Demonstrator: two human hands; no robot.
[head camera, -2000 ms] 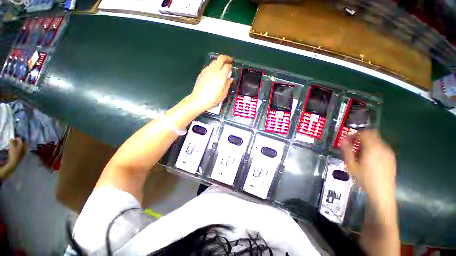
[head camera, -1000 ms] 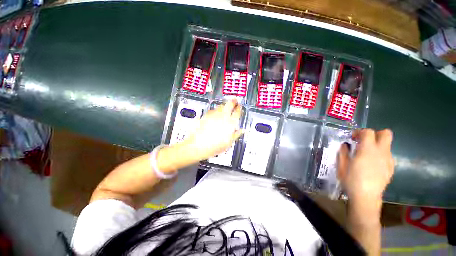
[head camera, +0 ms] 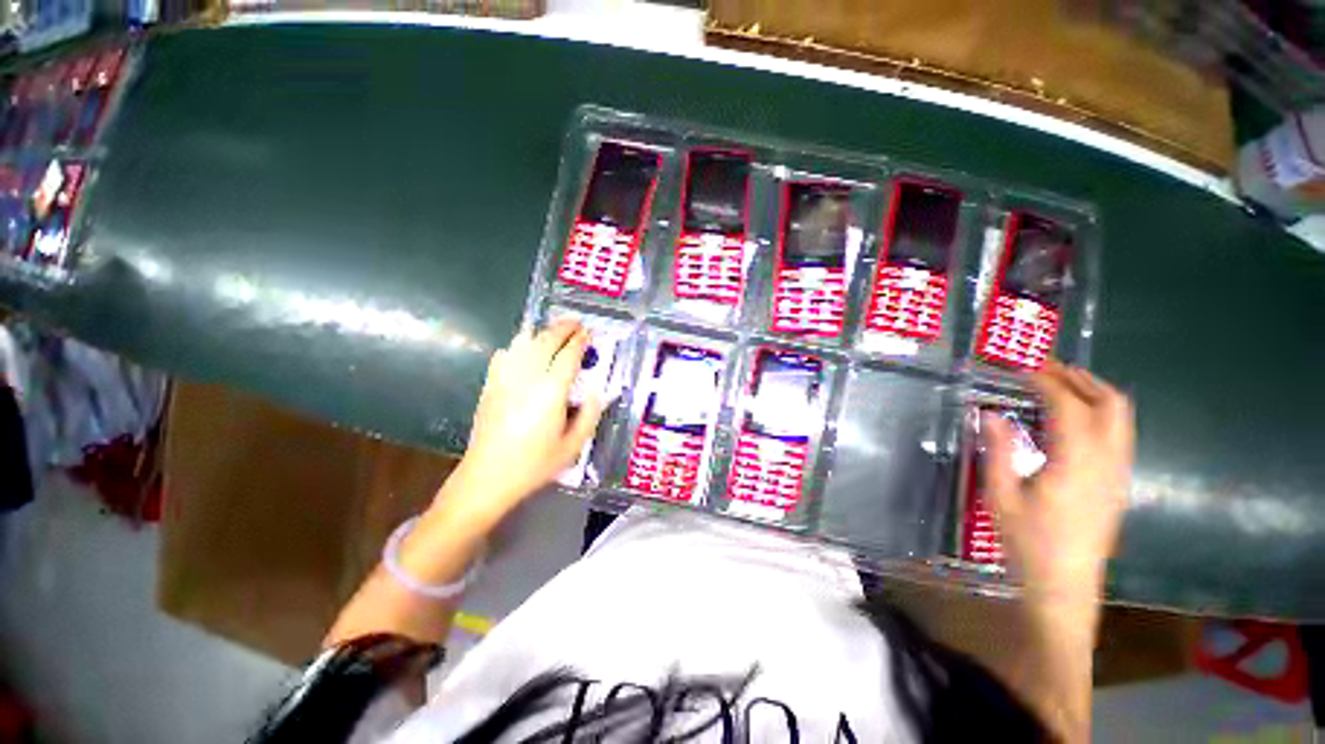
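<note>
The clear blister tray (head camera: 889, 472) holds two rows of pockets. The far row has red keypad phones (head camera: 1030, 291) face up. In the near row, two middle phones (head camera: 770, 436) are face up and the fourth pocket is empty. My left hand (head camera: 531, 407) is over the near-left pocket, fingers and thumb on a phone lying white back up (head camera: 593, 381), which it partly hides. My right hand (head camera: 1068, 472) is over the near-right pocket, its thumb over a face-up phone (head camera: 984, 509). Its exact grip cannot be told.
The tray lies on the dark green bench (head camera: 363, 189). Another tray of phones (head camera: 58, 160) is at the far left. A brown board (head camera: 988, 66) lies beyond the bench's white far edge strip. Cardboard (head camera: 262, 509) stands below the near edge at left.
The near-row second, third and right-end phones went from white back up to face up. My left hand moved left to the near-left pocket. My right hand stays around the near-right pocket.
</note>
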